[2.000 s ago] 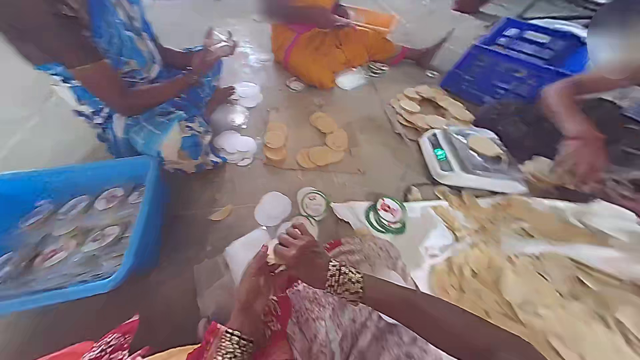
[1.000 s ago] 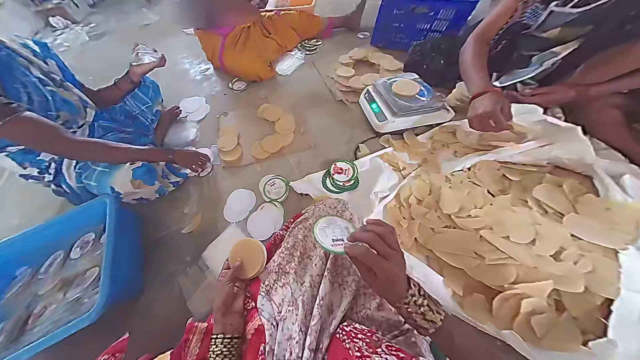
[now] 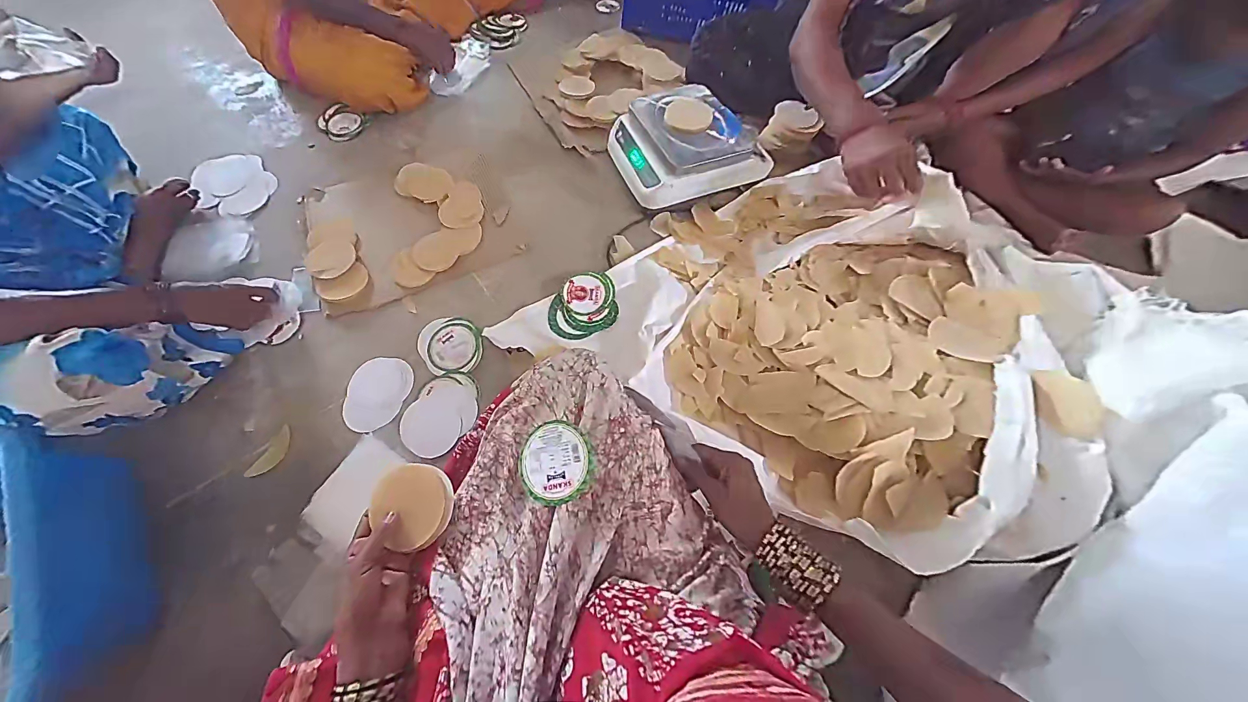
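My left hand [image 3: 375, 595] holds a small stack of round tan wafers [image 3: 409, 505] with a white disc behind it. At the edge of the cloth on my lap is my right hand [image 3: 726, 487], its fingers partly hidden by the fabric, so I cannot tell whether it grips anything. A round printed label with a green rim [image 3: 557, 462] lies on the patterned cloth [image 3: 507, 575] between my hands. White paper discs [image 3: 378, 390] and more green-rimmed labels [image 3: 454, 346] rest on the floor beyond my left hand.
A white sack [image 3: 1014, 458] of loose wafers [image 3: 838, 380] spreads to the right. A digital scale [image 3: 687, 146] carries a wafer. A blue crate [image 3: 73, 565] stands at the left. Wafers lie on cardboard [image 3: 380, 219] ahead. Co-workers' hands [image 3: 880, 161] are near the sack and at the left.
The green-rimmed label that my right hand held up a second ago now lies on the lap cloth. My right hand has moved right, to the cloth's edge.
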